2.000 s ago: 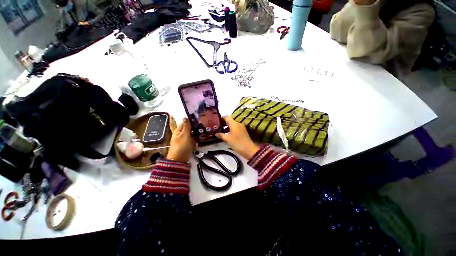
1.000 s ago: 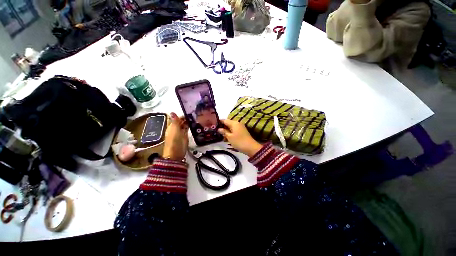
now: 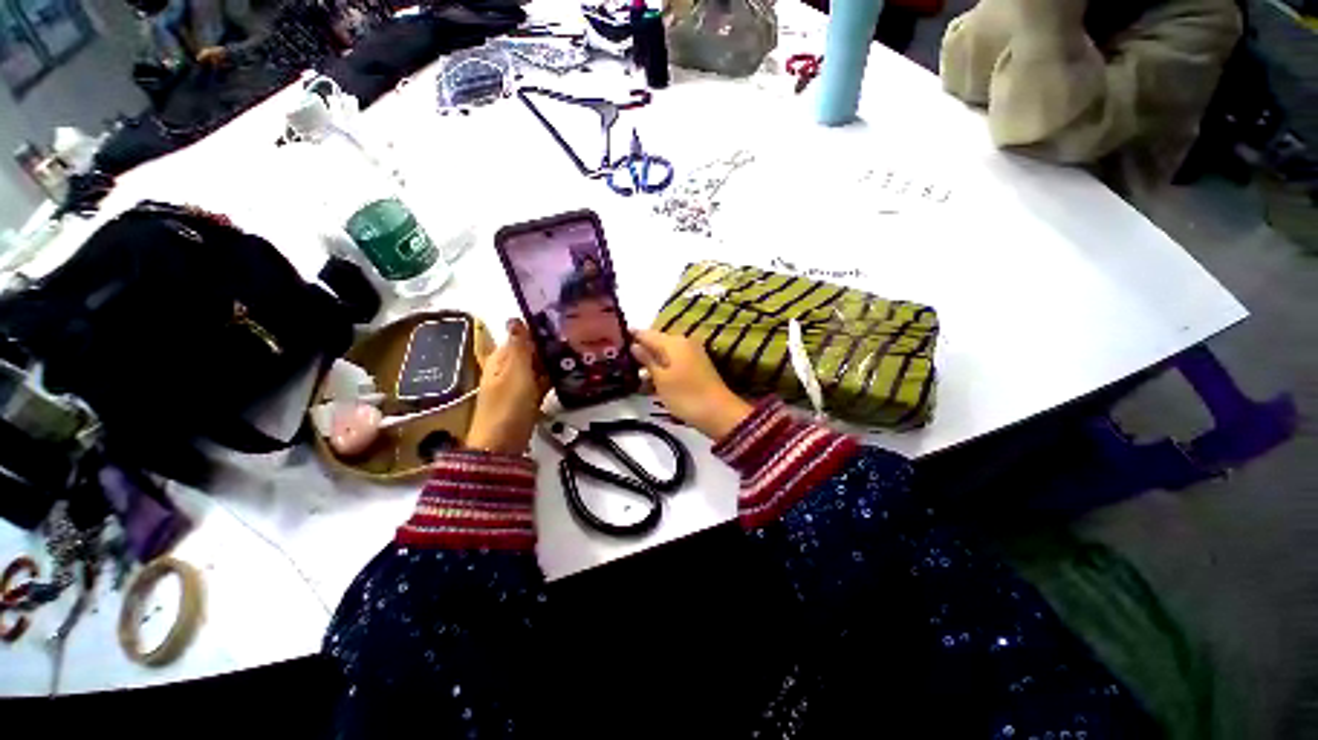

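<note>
A smartphone (image 3: 568, 307) in a dark case stands nearly upright above the table, its lit screen showing a person. My left hand (image 3: 507, 393) holds its lower left edge. My right hand (image 3: 690, 379) holds its lower right edge, with fingers at the side. Long-handled shears (image 3: 646, 477) with black loop handles lie on the table just below the phone, between my forearms. The dark cloth below the table edge is too dark to make out.
Left: woven basket (image 3: 379, 448) with a device and pinkish ball, black bag (image 3: 159, 325), tape roll (image 3: 162, 612), green-labelled jar (image 3: 390, 240). Right: striped yellow-green bundle (image 3: 810, 344), purple stool (image 3: 1214, 419). Farther: blue scissors (image 3: 638, 172), light-blue bottle (image 3: 849, 61), a person's beige sleeve (image 3: 1077, 87).
The view has shifted slightly, so the table things sit a little higher and further left. Both hands still hold the phone; the right fingers have moved from the screen's lower part to its side edge.
</note>
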